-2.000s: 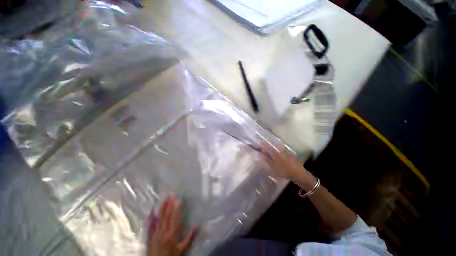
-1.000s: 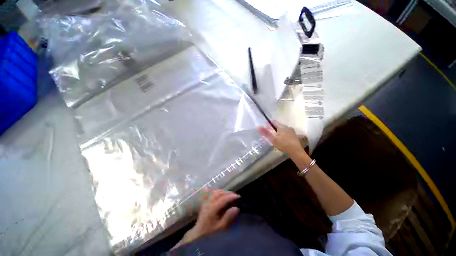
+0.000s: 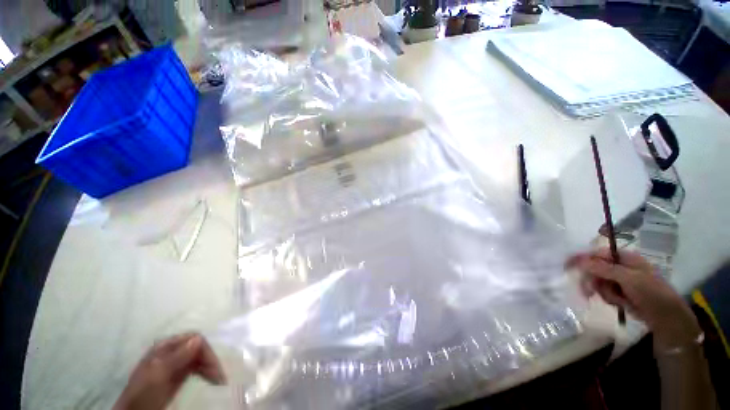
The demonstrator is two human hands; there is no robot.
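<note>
A stack of large clear plastic bags (image 3: 416, 280) lies flat in front of me, with small marks along its near edge. The top film is raised and pulled taut between my hands. My left hand (image 3: 172, 368), low at the left, is at the film's left corner and looks pinched on it; the fingertips are blurred. My right hand (image 3: 628, 288), at the right, holds a thin dark brown-red stick (image 3: 604, 200) pointing up and away, its lower end below the hand. Its fingertips also touch the film's right edge. A small pale patch (image 3: 407, 320) shows on the bag.
A blue crate (image 3: 128, 120) stands at the left, a V-shaped pale strip (image 3: 190, 232) nearer. A black pen-like tool (image 3: 523, 173) lies right of the bags. Beyond are a white panel (image 3: 604, 180), black loop handle (image 3: 660, 142), printed label strip (image 3: 658, 236) and white sheet stack (image 3: 588, 64).
The view has tilted up, showing more of the far table. My left hand has moved from the near edge to the bags' left side. The top film has lifted; the stick stays in my right hand.
</note>
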